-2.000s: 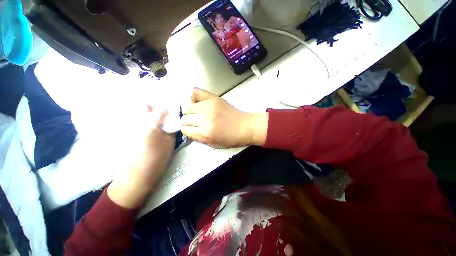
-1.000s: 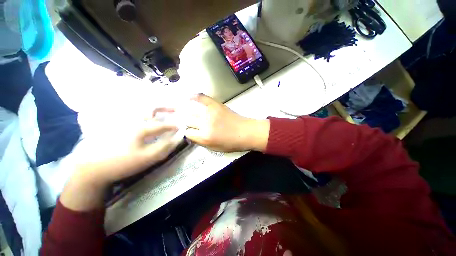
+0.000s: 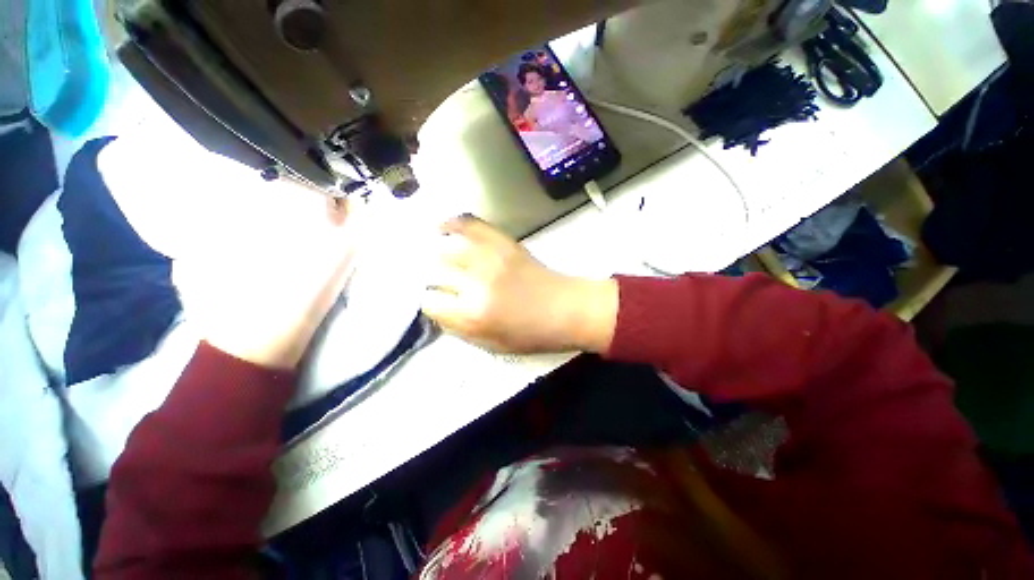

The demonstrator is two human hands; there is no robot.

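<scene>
The garment piece (image 3: 369, 323), pale with a navy edge strip, lies on the white machine table. My right hand (image 3: 488, 283) is closed on its edge, right of the needle area. My left hand (image 3: 272, 272) rests on the pale fabric to the left, its fingers reaching up toward the needle area; glare washes out the fingers, so their hold cannot be told. The sewing machine (image 3: 261, 79) stands above both hands, with a small ribbed knob (image 3: 399, 179) on its head. The needle and presser foot are lost in the glare.
A lit smartphone (image 3: 556, 119) lies right of the machine head with a white cable (image 3: 680, 127). Beyond are dark cut strips (image 3: 754, 105) and black-handled scissors (image 3: 841, 62). An open wooden drawer (image 3: 927, 289) holds scraps. A cyan plastic object (image 3: 68, 68) is top left.
My left hand has moved from beside my right hand, first down-left, then up toward the needle area. The fabric's navy edge now shows between the hands. My right hand has barely moved.
</scene>
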